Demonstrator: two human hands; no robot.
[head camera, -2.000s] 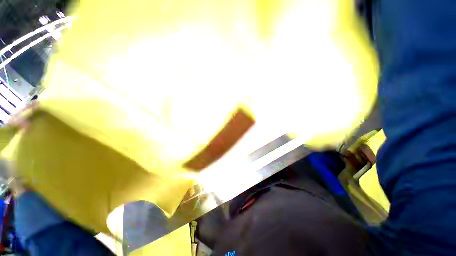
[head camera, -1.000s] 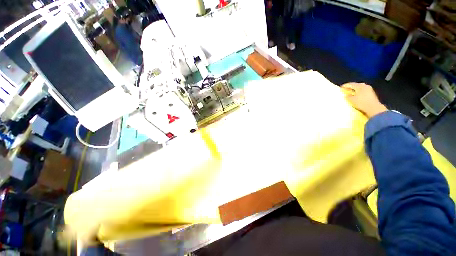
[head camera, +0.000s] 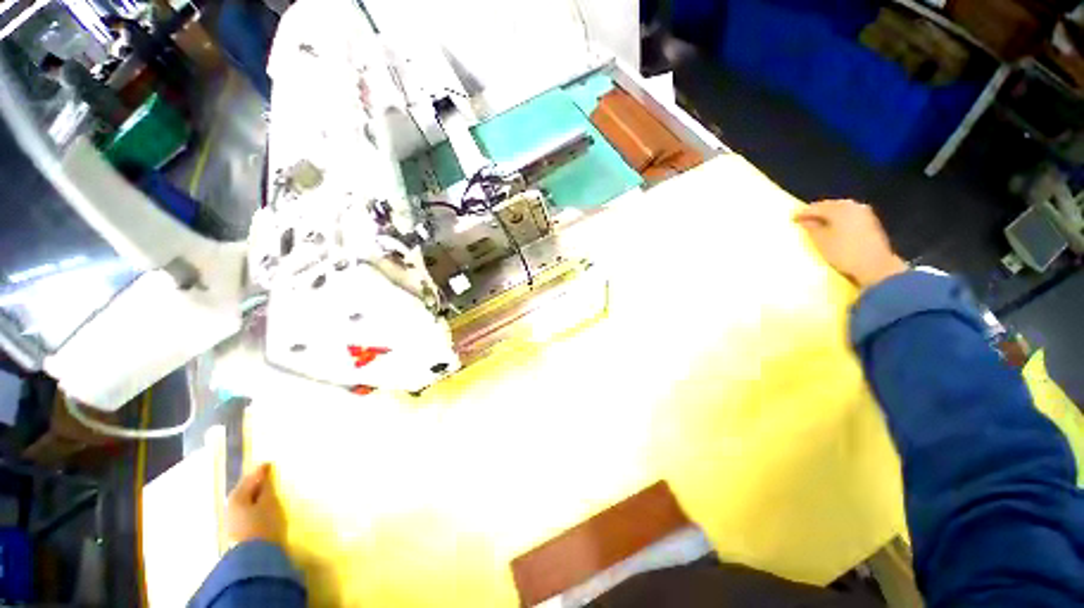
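Observation:
The large yellow panel (head camera: 713, 392) lies spread over the machine table, with its far edge at the clamp frame (head camera: 535, 311). My right hand (head camera: 851, 241) grips the panel's right edge. My left hand (head camera: 254, 508) is at the panel's left edge, low in the view, and seems to pinch it. A brown strip (head camera: 604, 540) lies at the near edge of the panel, close to my body. The white pattern sewer head (head camera: 345, 315) stands beyond the panel, left of the clamp frame.
A stack of brown strips (head camera: 642, 131) lies on the green surface (head camera: 535, 131) behind the clamp carriage (head camera: 487, 232). The white housing (head camera: 131, 344) is at left, with a pale sheet (head camera: 178, 523) below it. Blue bins (head camera: 820, 83) stand at the far right.
The panel has been spread flatter, and its left side has moved right and out of its fold. My left hand has come into clear view. My right hand stays at the right edge.

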